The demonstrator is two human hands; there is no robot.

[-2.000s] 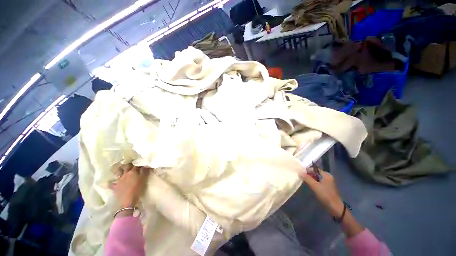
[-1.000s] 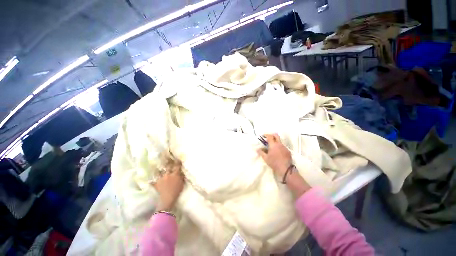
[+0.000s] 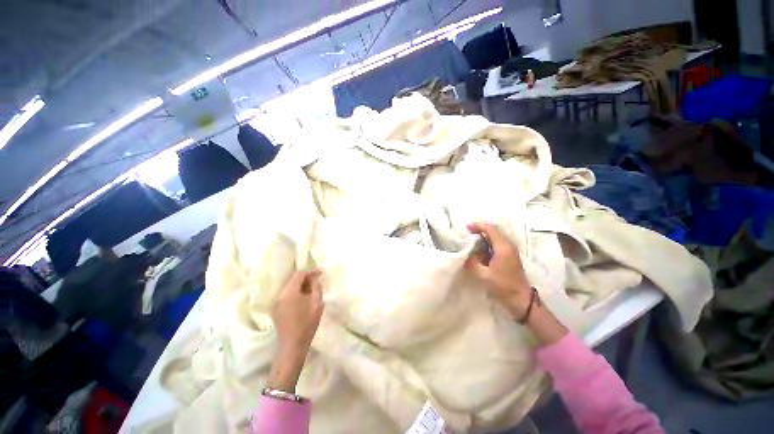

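Cream jackets [image 3: 399, 297] lie heaped on the table, their cloth overexposed in the middle. My right hand [image 3: 505, 273] pinches a raised cloth edge at the heap's centre right. A small dark tool, seemingly thread snips [image 3: 485, 246], shows between its fingers. My left hand [image 3: 299, 309] is at the heap's left middle, fingers curled together against the cloth; whether they pinch cloth or thread cannot be told. A white care label [image 3: 427, 420] shows at the bottom edge, partly cut off.
The white table edge [image 3: 624, 315] shows at right, below a hanging cream piece [image 3: 670, 263]. An olive cloth heap [image 3: 734, 339] lies on the floor at right, near blue bins [image 3: 730, 97]. Dark clothing [image 3: 110, 292] lies at left. Brown cloth [image 3: 615, 63] covers a back table.
My right hand has come from beyond the heap's right edge onto its middle and now lifts a cloth edge. My left hand has left the bunched cloth it was in. The view has turned.
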